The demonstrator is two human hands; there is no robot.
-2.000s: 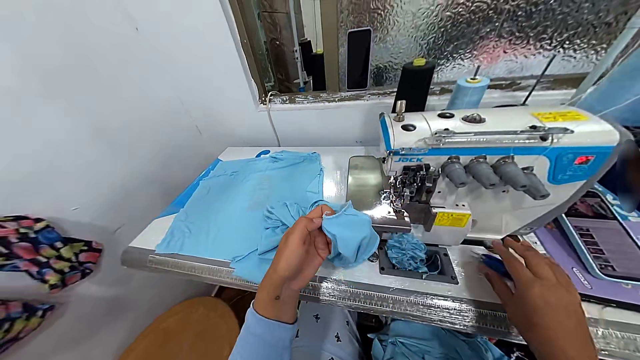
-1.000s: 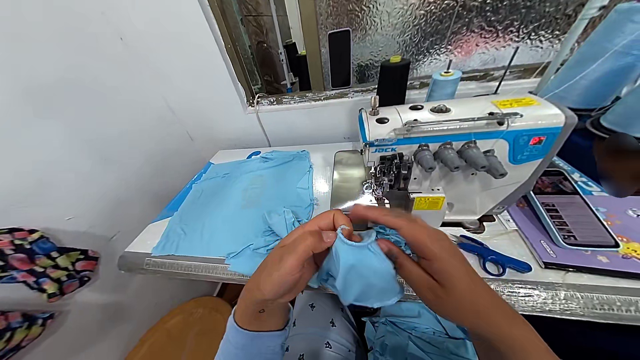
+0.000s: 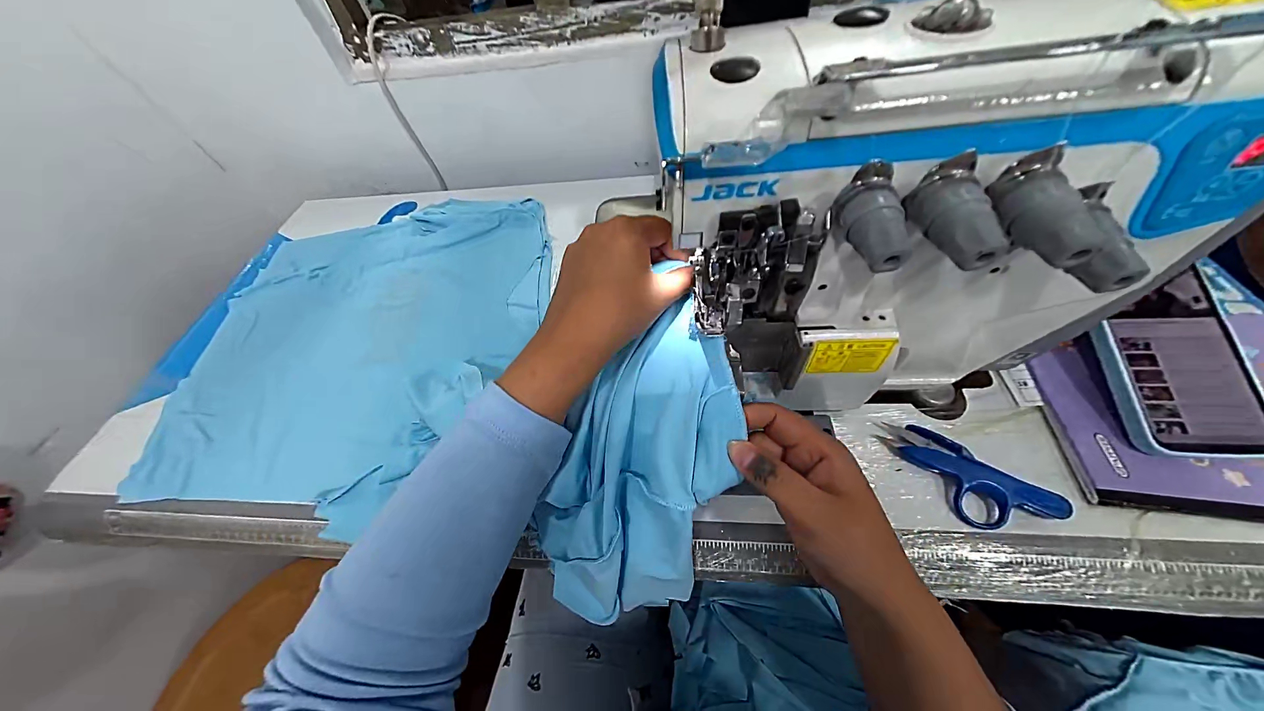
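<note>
A light-blue fabric piece [image 3: 652, 425] runs under the presser foot area [image 3: 713, 306] of a Jack overlock sewing machine [image 3: 750, 118] and hangs over the table's front edge. Behind the needle area, my left hand [image 3: 627, 272] pinches the fabric's far end between thumb and fingers. My right hand [image 3: 795, 464] grips the fabric's right edge in front of the foot. Another light-blue fabric piece [image 3: 365, 346] lies spread on the table to the left. The lamp lights the cloth beside the needle, and the needle itself cannot be made out.
Blue thread snips [image 3: 973, 479] lie right of my right hand. Beyond them, a phone [image 3: 1180, 365] rests on a purple notebook [image 3: 1076, 425]. A ruler tape [image 3: 1066, 571] lines the table's front edge. More blue cloth [image 3: 765, 647] lies below the edge, and a round wooden stool [image 3: 237, 632] stands at lower left.
Both hands have moved from in front of the machine to its needle area, bringing the held fabric to the presser foot. The view has moved much closer.
</note>
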